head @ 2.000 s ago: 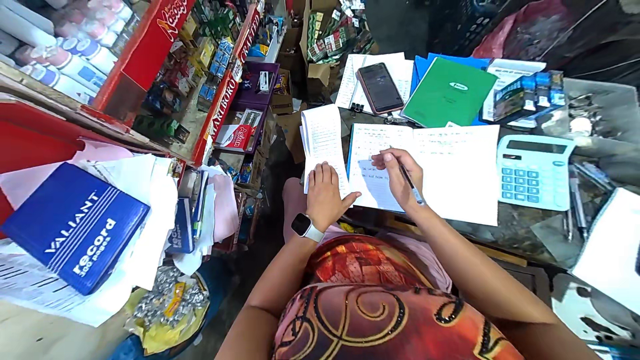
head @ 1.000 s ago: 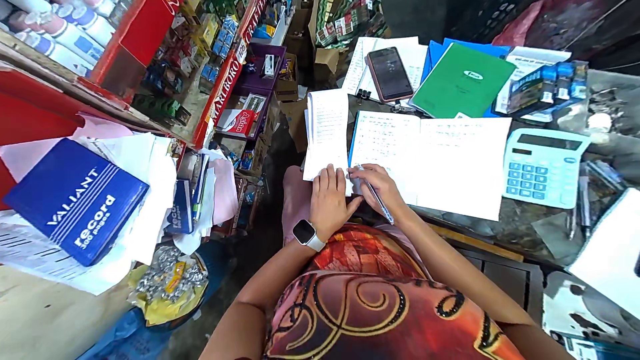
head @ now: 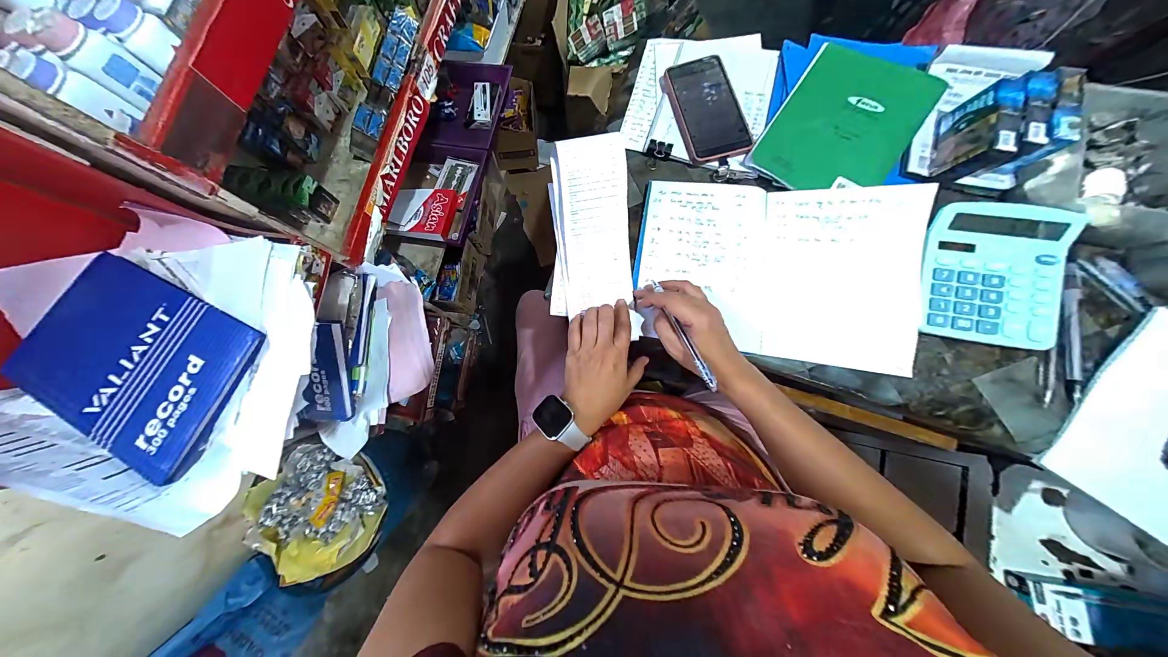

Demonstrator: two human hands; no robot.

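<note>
My left hand (head: 599, 363) lies with its fingers on the lower edge of a folded stack of written sheets (head: 591, 219); a smartwatch (head: 558, 421) is on that wrist. In my right hand (head: 691, 330) is a ballpoint pen (head: 691, 351), slanting down to the right, its upper end between the fingers. That hand rests at the lower left corner of an open notebook (head: 844, 283) with handwriting on its left page and the top of its right page. The fingertips of both hands are close together. A light blue calculator (head: 999, 274) stands right of the notebook.
Behind the notebook lie a smartphone (head: 707, 108) on clipped papers and a green notebook (head: 849, 114). Pens (head: 1072, 333) lie beside the calculator. At left are a blue record book (head: 132, 365) on loose papers, shelves of packets, and a container of foil-wrapped items (head: 319, 502).
My right hand was over the notebook's left page two seconds ago; it has moved left and down to the notebook's lower left corner, beside my left hand. My left hand stays on the folded sheets.
</note>
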